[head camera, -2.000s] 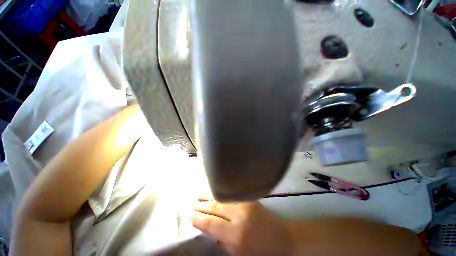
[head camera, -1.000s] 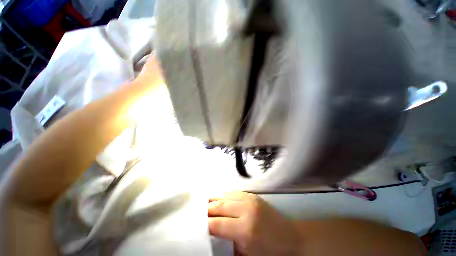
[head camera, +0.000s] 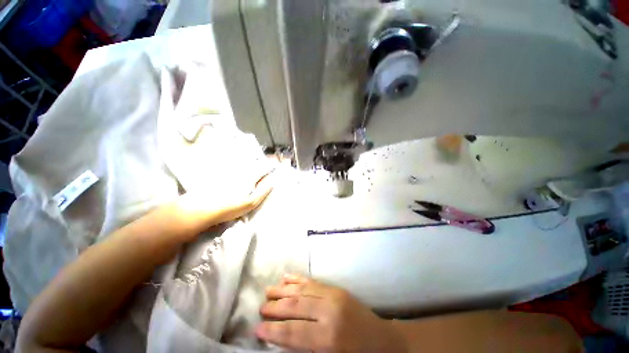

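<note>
Cream garment fabric (head camera: pixel 110 138) lies in soft folds over the left of the machine table and down its front edge. A white label (head camera: pixel 74 189) shows on it at the left. My left hand (head camera: pixel 224 203) lies flat on the cloth, fingertips by the brightly lit needle area under the sewing machine head (head camera: pixel 276 76). My right hand (head camera: pixel 310 314) rests with bent fingers on the cloth at the table's front edge; whether it grips the cloth is hard to tell. A puckered edge (head camera: pixel 203 262) shows between my hands. Glare hides the needle and seam.
Thread snips with pink handles (head camera: pixel 469 220) lie right of the needle. The tension dial (head camera: pixel 396 74) is on the machine head. A bobbin fitting (head camera: pixel 541 200) sits at the right of the bed. A perforated white basket (head camera: pixel 616 300) is at the far right, a blue container (head camera: pixel 48 21) at upper left.
The view has shifted, so the machine head appears higher and the needle area shows. My left hand has come out from behind the head towards me. The puckered edge now shows.
</note>
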